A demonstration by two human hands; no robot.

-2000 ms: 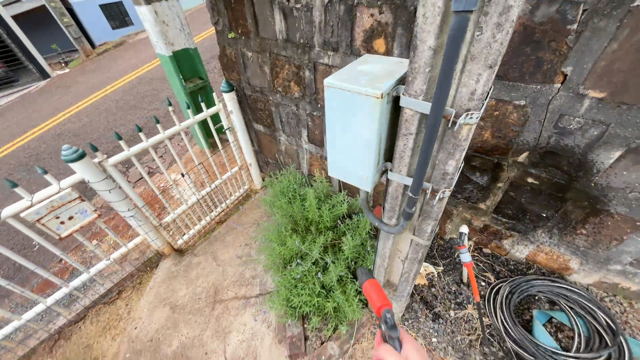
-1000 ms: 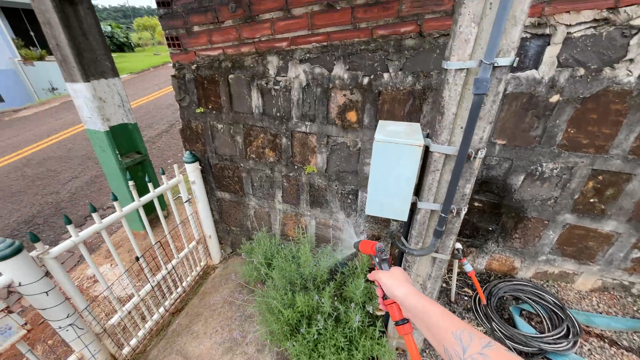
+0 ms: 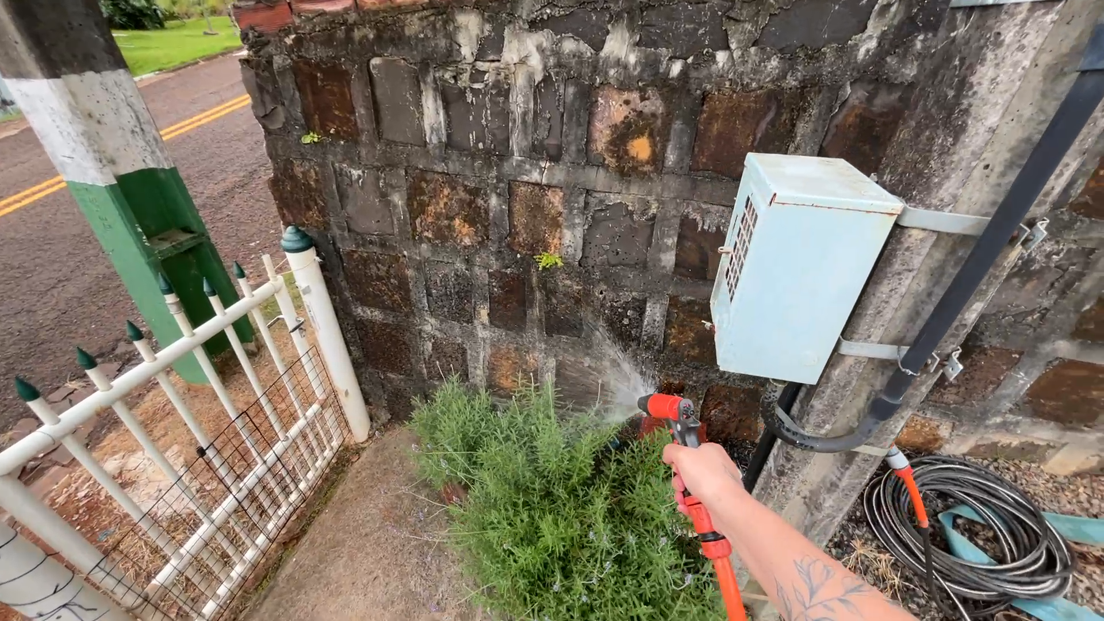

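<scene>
My right hand (image 3: 705,473) grips a red and black hose spray nozzle (image 3: 671,412) just above a bushy green plant (image 3: 578,509). Water spray (image 3: 623,379) fans out from the nozzle's tip toward the stone wall (image 3: 448,207) and over the top of the plant. From the nozzle's handle an orange hose (image 3: 727,578) runs down past my wrist to the bottom edge of the view. My left hand is out of view.
A pale blue metal box (image 3: 806,267) is strapped to a concrete post (image 3: 914,259) at right, beside a dark conduit (image 3: 983,250). Coiled black hose (image 3: 975,526) lies on gravel at lower right. A white metal fence (image 3: 216,388) and a green-and-white post (image 3: 129,190) stand at left.
Two seconds ago no water showed at the nozzle; spray was coming out one second ago and still is. The view has turned and moved closer to the wall.
</scene>
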